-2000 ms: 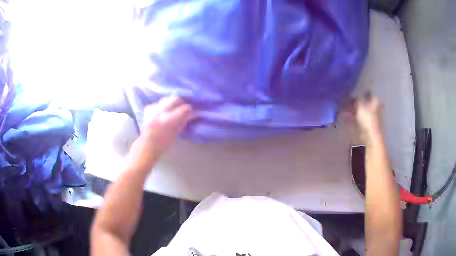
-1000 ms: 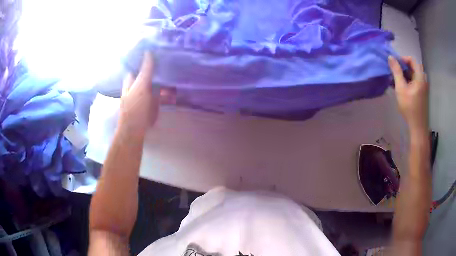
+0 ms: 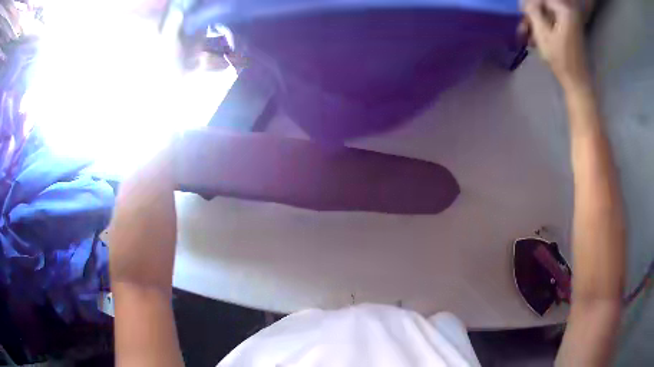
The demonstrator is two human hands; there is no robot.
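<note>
The blue-purple fabric piece (image 3: 373,72) is held up at the top of the view, its lower part hanging in a curve over the white table. My right hand (image 3: 552,32) grips its right end near the top edge. My left forearm (image 3: 143,236) reaches up at the left, but bright glare washes out my left hand, so its grip cannot be told. The padded purple sleeve board (image 3: 323,175) lies across the view below the fabric, its rounded end pointing right. The fabric's lowest part meets the board's upper edge in view; contact cannot be told.
The iron (image 3: 541,276) rests at the right of the white pressing table (image 3: 344,251), beside my right forearm. A crumpled blue-purple heap (image 3: 54,208) is at the left. Window glare covers the upper left. A grey wall (image 3: 634,143) stands at the right.
The fabric has been lifted off the near part of the table and moved up and away. This uncovers the sleeve board. My right hand has moved up with the fabric.
</note>
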